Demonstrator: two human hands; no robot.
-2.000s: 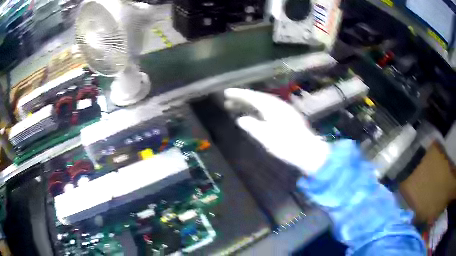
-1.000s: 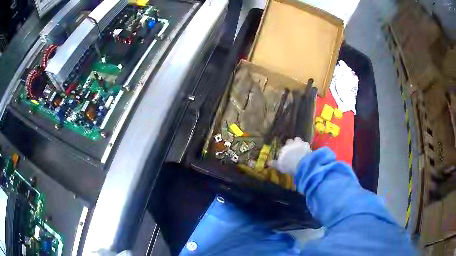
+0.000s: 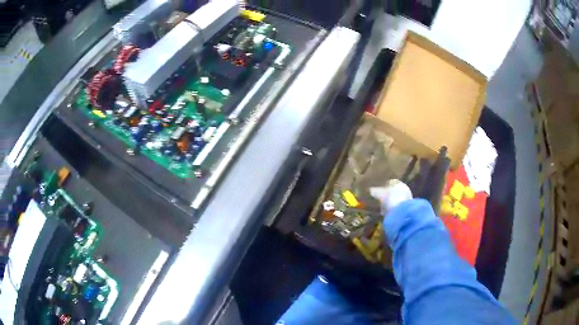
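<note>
My right hand (image 3: 395, 194), in a white glove and blue sleeve, is over the middle of an open cardboard box (image 3: 426, 95). The fingers are small and blurred, and I cannot tell whether they hold anything. In the box, yellow blocks (image 3: 368, 246) lie at the near end, small metal clips (image 3: 339, 219) at the near left, grey-brown pads (image 3: 370, 152) at the far end and black strips (image 3: 435, 172) along the right side. A single yellow block (image 3: 350, 198) lies near the clips. My left hand is out of the picture.
A green circuit board (image 3: 184, 120) with a silver heatsink (image 3: 181, 51) lies in a black carrier beside a metal rail (image 3: 273, 124). Part of another board (image 3: 70, 266) shows lower left. Right of the box are yellow pieces (image 3: 458, 198) on a red sheet (image 3: 466, 235) and a white cloth (image 3: 480, 159).
My right hand has moved from the yellow blocks at the near end of the box towards its middle. The view has shifted, and the white glove at the bottom left edge is gone.
</note>
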